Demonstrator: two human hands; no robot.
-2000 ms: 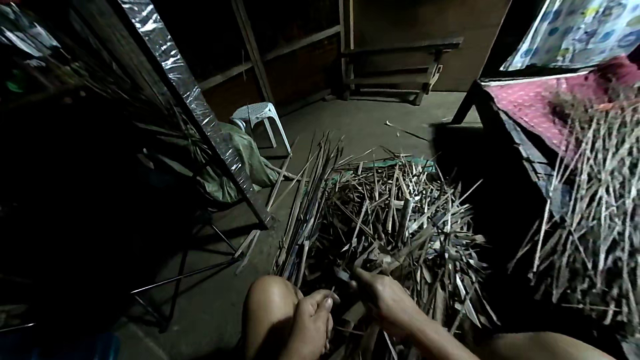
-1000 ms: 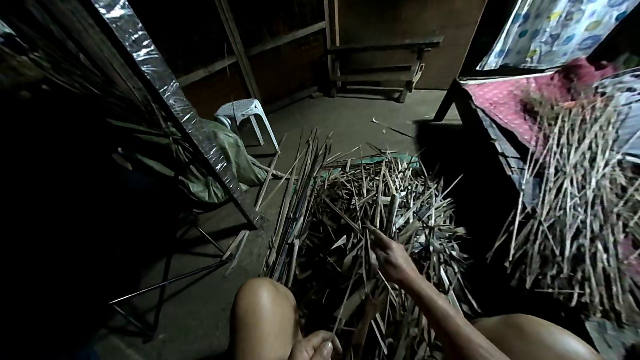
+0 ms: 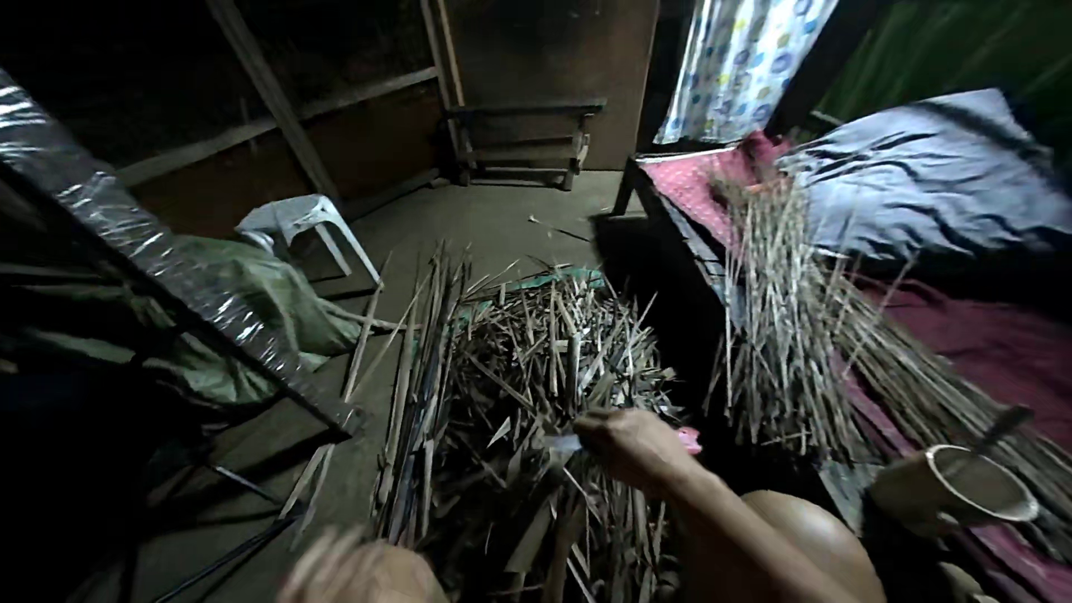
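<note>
My right hand (image 3: 632, 444) is closed around a knife with a pink handle end (image 3: 689, 440); its pale blade (image 3: 563, 443) points left, over a heap of dry split sticks and leaf strips (image 3: 544, 352). Blurred at the bottom edge, my left hand (image 3: 331, 565) is by my knee; whether it holds anything cannot be made out. Longer thin sticks (image 3: 410, 402) lie along the left side of the heap, between it and my left hand.
A white plastic stool (image 3: 306, 222) and a green cloth (image 3: 243, 310) are at the left. On the right, a low bed (image 3: 687, 180) bears bundled thin stalks (image 3: 779, 327), a pillow (image 3: 938, 176) and a mug (image 3: 946, 494) with a spoon. A wooden bench (image 3: 528, 142) stands at the back.
My hands were close together over the heap two seconds ago and are now apart, the left one over by my knee. The view has turned to the right, bringing in the mug and pillow.
</note>
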